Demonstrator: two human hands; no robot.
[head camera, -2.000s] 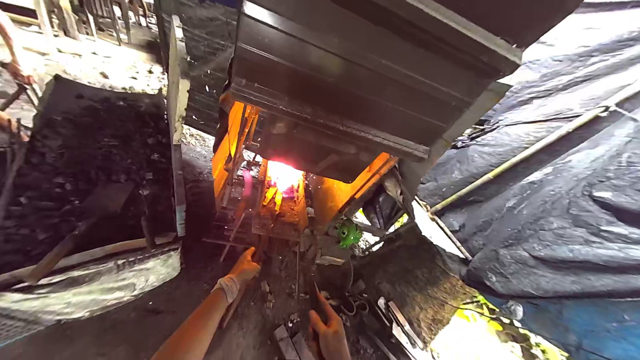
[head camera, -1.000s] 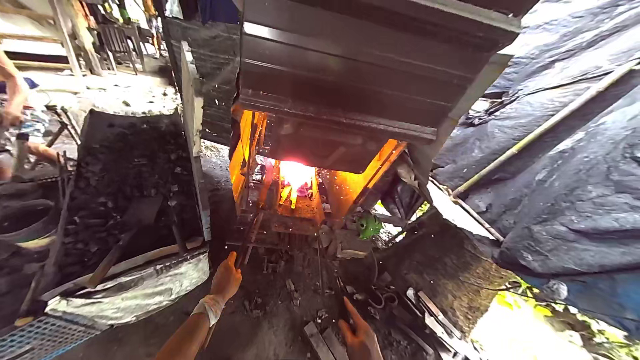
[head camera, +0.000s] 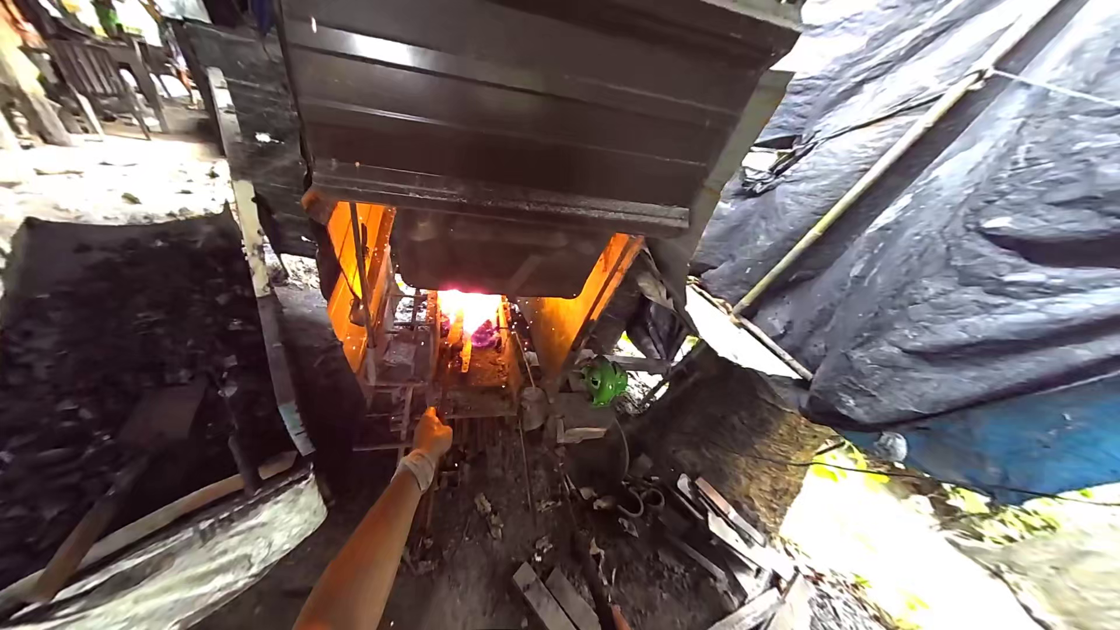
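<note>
My left hand, with a light wrap on its wrist, is closed around a thin rod in front of a forge. Glowing coals and small flames burn in the forge bed, below a dark sheet-metal hood. Long bars or tongs lean by the fire, their far ends hard to make out. Of my right hand only a fingertip shows at the bottom edge, beside a dark, narrow handle or bar; its grip is hidden.
A bin of charcoal with a shovel stands at left. A green blower or grinder sits right of the forge. Metal bars and offcuts lie on the ground at lower right. A tarp with a bamboo pole hangs at right.
My left hand has moved forward, closer to the forge. My right hand has dropped almost wholly out of view. The person at the far left is no longer seen.
</note>
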